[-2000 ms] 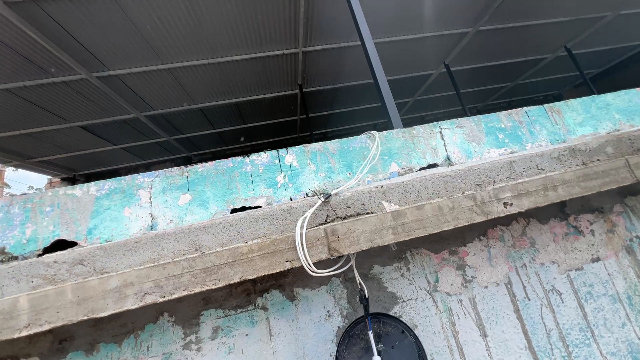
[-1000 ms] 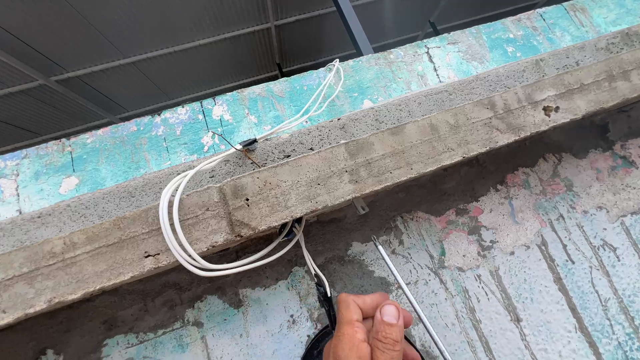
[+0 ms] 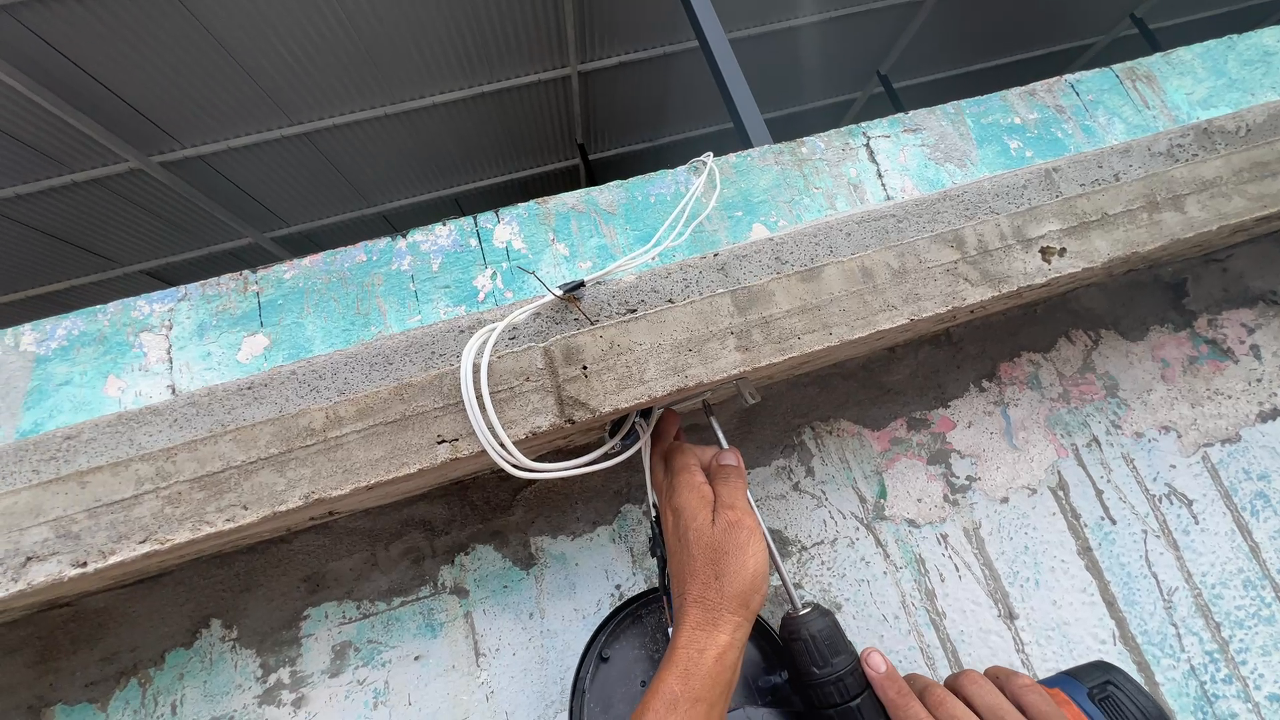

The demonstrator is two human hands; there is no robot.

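Note:
My left hand [image 3: 708,530] reaches up to the underside of the concrete ledge, its fingertips beside the white cable [image 3: 490,400] and a small dark part; what they grip is hidden. Low on the right, my right hand [image 3: 960,692] lies on a cordless drill [image 3: 825,655], partly out of frame. The drill's long bit [image 3: 765,530] slants up past my left thumb, its tip just under the ledge near a small metal bracket [image 3: 747,392]. Behind my left wrist is a round black housing [image 3: 625,650]. The cable hangs in loops over the ledge, bound with black tape [image 3: 571,287].
The concrete ledge [image 3: 850,300] runs diagonally across the view, below a peeling turquoise parapet [image 3: 340,300]. A thin wire [image 3: 540,280] sticks out by the tape. Above are a corrugated roof [image 3: 300,90] and a metal post [image 3: 728,75]. Below is a flaking painted wall [image 3: 1000,500].
A hand has risen from the lower edge to the ledge beside the cable. The drill and my right hand have come into view; one second ago only the bit showed.

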